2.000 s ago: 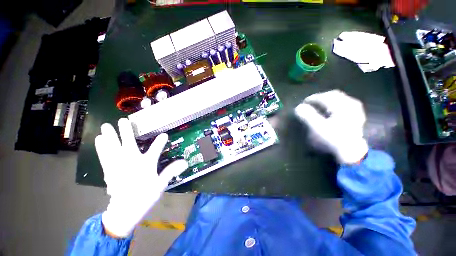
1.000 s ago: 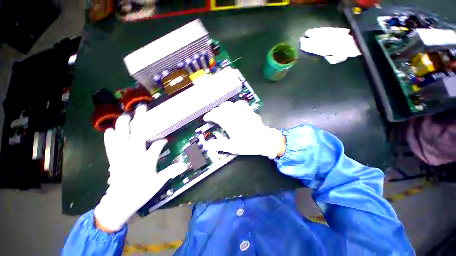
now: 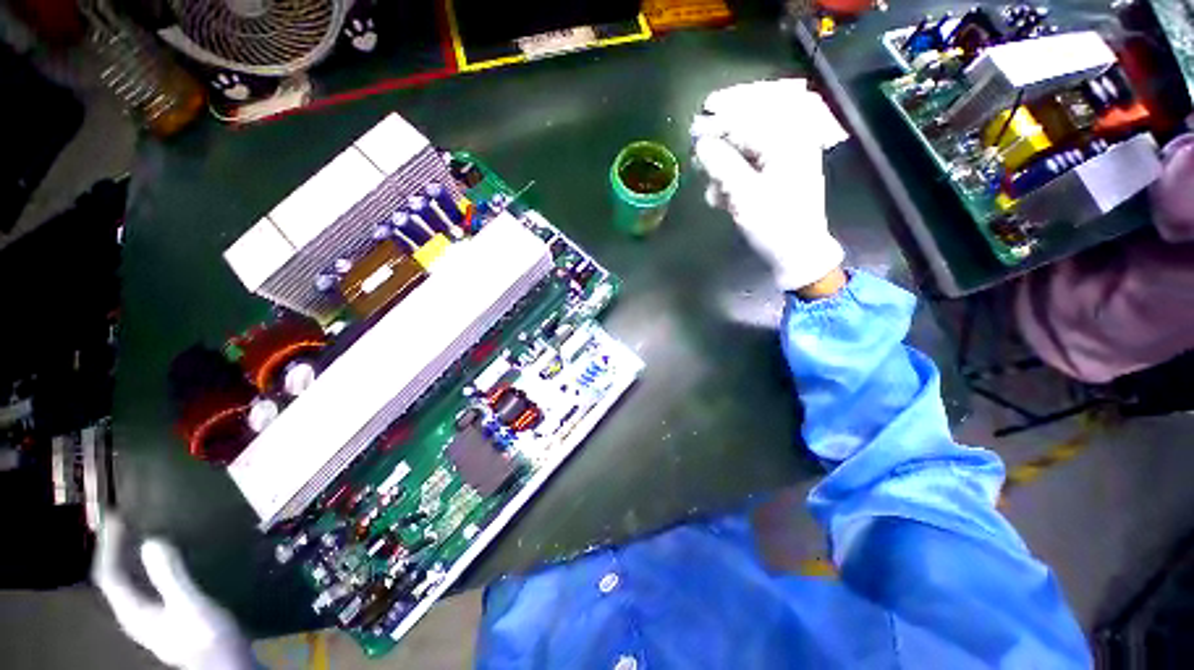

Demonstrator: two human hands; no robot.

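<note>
The power board (image 3: 432, 419) lies on the dark green mat, slanted, with its long silver heatsink (image 3: 393, 360), finned heatsink blocks (image 3: 341, 210) and two copper coils at its left end. The green coating cup (image 3: 643, 190) stands upright right of it, dark liquid inside. My right hand (image 3: 773, 190), in a white glove, is right of the cup at the crumpled white cloth (image 3: 799, 105); white overlaps white, so I cannot tell whether it grips anything. My left hand (image 3: 170, 609), gloved and blurred, is at the lower left edge, off the board, fingers apart and empty.
Another board (image 3: 1034, 131) lies on the adjoining bench at the right, beside a person's pink sleeve (image 3: 1113, 301). A fan (image 3: 255, 26) stands at the back left. A yellow-edged black frame (image 3: 543, 42) is at the back. Black trays (image 3: 53, 524) are at the left.
My right hand has left the board and moved to the cloth beyond the cup. My left hand has moved off the board to the lower left. The view has shifted, and the board appears more steeply slanted.
</note>
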